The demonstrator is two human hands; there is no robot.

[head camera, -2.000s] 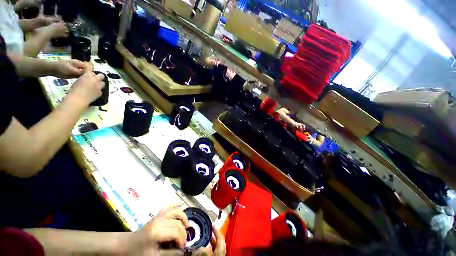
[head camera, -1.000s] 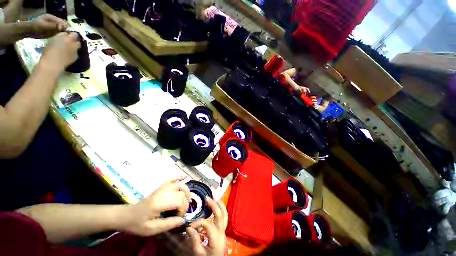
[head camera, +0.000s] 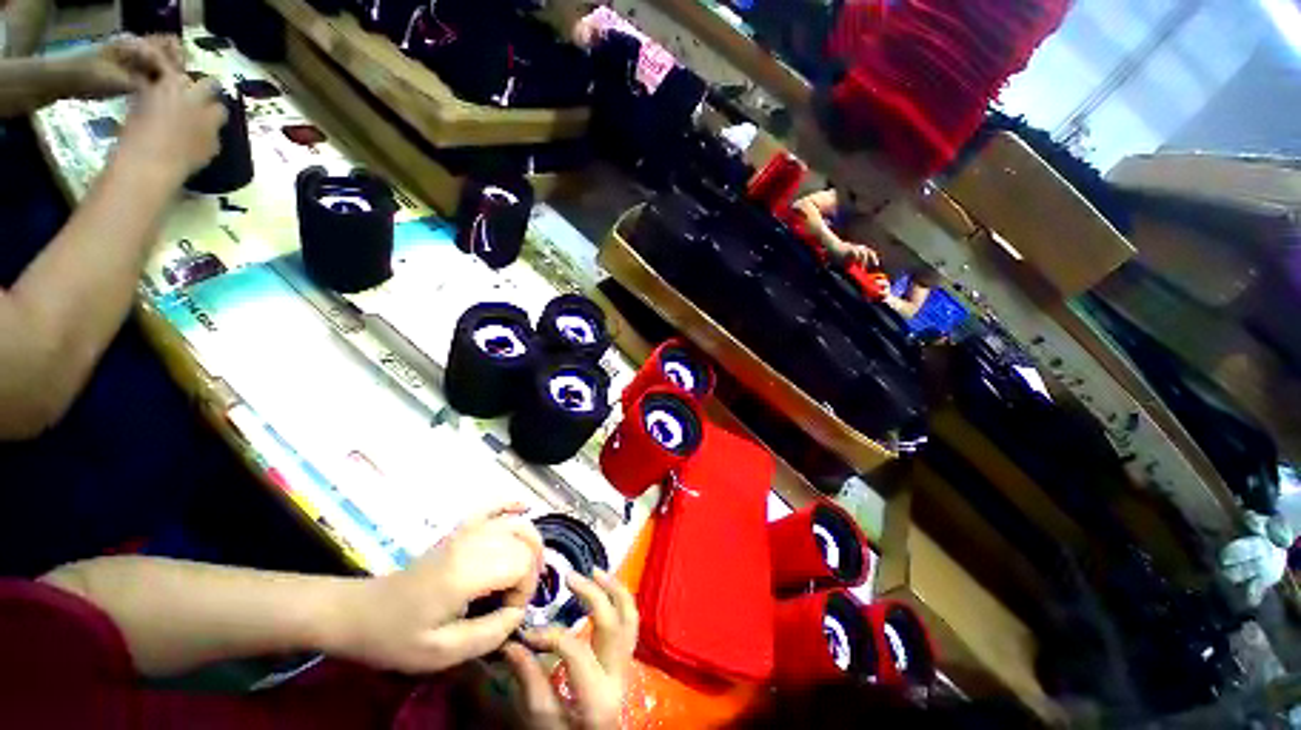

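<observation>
A black speaker body (head camera: 577,543) is at the bottom centre, its open end with a pale ring facing up. My left hand (head camera: 460,592) is on its left side, the fingertips over the ring. My right hand (head camera: 592,642) is at its lower right, the fingers on the rim and thumb below. The fingers cover much of the ring; whether they pinch a small part cannot be told. Three black speaker bodies (head camera: 559,409) stand close together just beyond. Two red speaker bodies (head camera: 652,441) stand right of them, by a long red case (head camera: 709,559).
An orange sheet (head camera: 685,699) lies below the red case. More red speaker bodies (head camera: 818,548) stand at right beside an open carton (head camera: 942,585). A carton tray (head camera: 742,374) holds black cylinders. Another person's arms (head camera: 86,271) work at left. A red stack (head camera: 927,79) is behind.
Compared with one second ago, the view has shifted slightly. My left fingers have moved further over the ring, and my right fingers have closed in on the rim. Earlier, less of the ring was covered.
</observation>
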